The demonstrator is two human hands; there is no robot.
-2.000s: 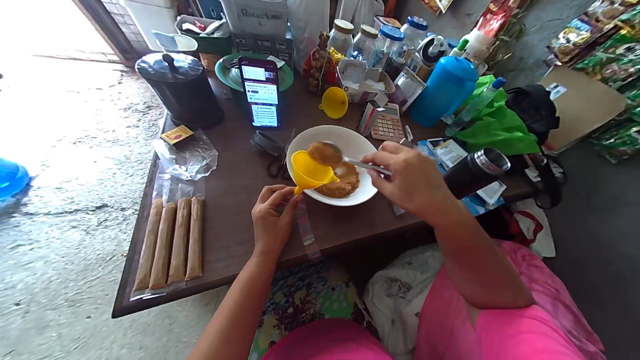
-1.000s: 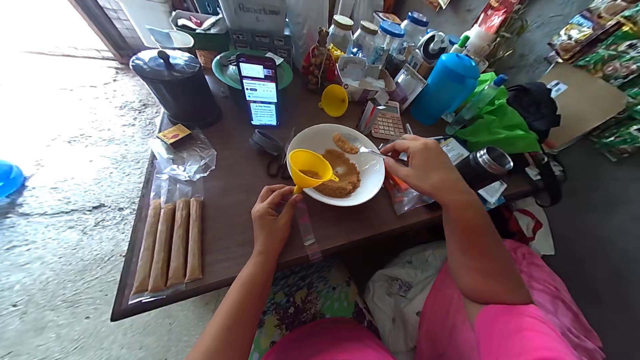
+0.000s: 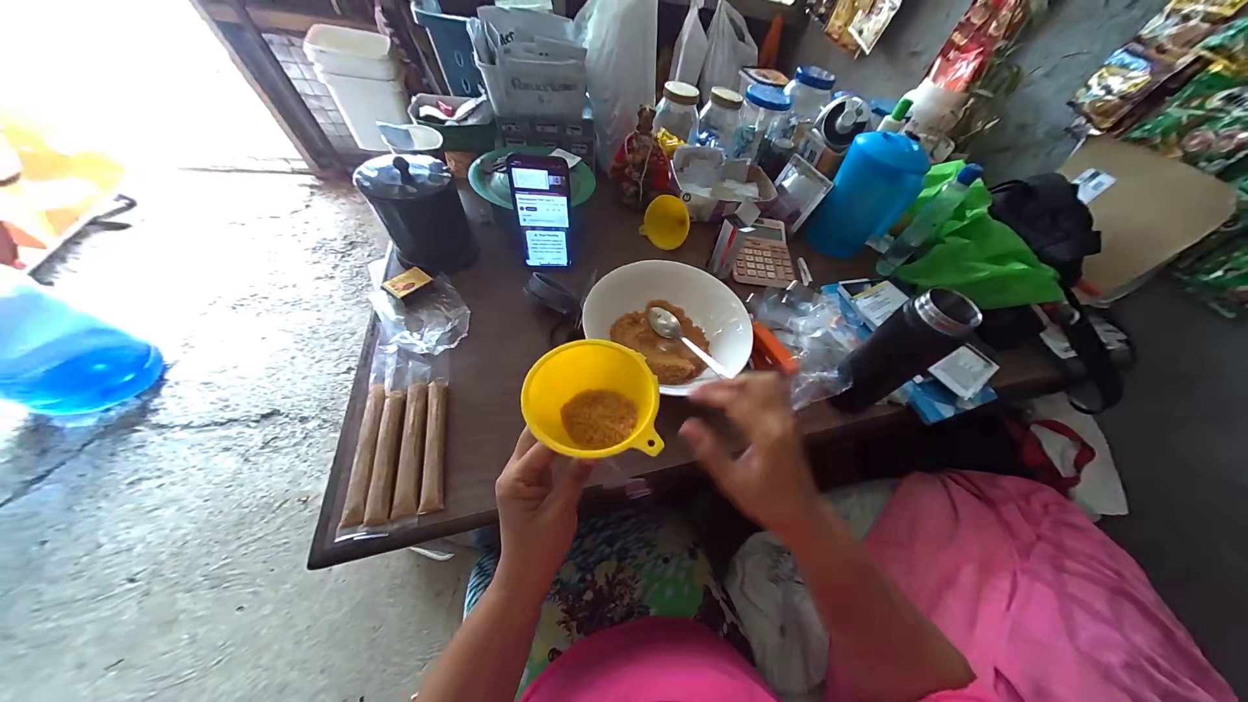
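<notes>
My left hand [image 3: 539, 492] grips a yellow plastic funnel [image 3: 592, 398] from below, in front of the bowl; brown sugar-like granules [image 3: 599, 419] lie inside the funnel. Part of a clear plastic strip shows beneath it. My right hand [image 3: 756, 444], slightly blurred, is just right of the funnel with its fingers apart, holding nothing. Behind both hands stands a white bowl [image 3: 721, 307] with more brown granules, and a metal spoon [image 3: 666, 323] rests in it, its handle toward my right hand. At the table's left end lie several long clear bags [image 3: 404, 453] filled with brown granules.
A lit phone [image 3: 541, 210] stands upright behind the bowl, beside a black lidded pot [image 3: 417, 210]. A second yellow funnel [image 3: 666, 221], a calculator [image 3: 763, 255], lidded jars and a blue jug [image 3: 868, 195] are farther back. A black flask [image 3: 907, 346] leans at the right.
My right hand has let go of the spoon, now lying in the bowl, and moved toward the funnel. My left hand has brought the funnel off the bowl, nearer to me. A blue thing at far left shows larger.
</notes>
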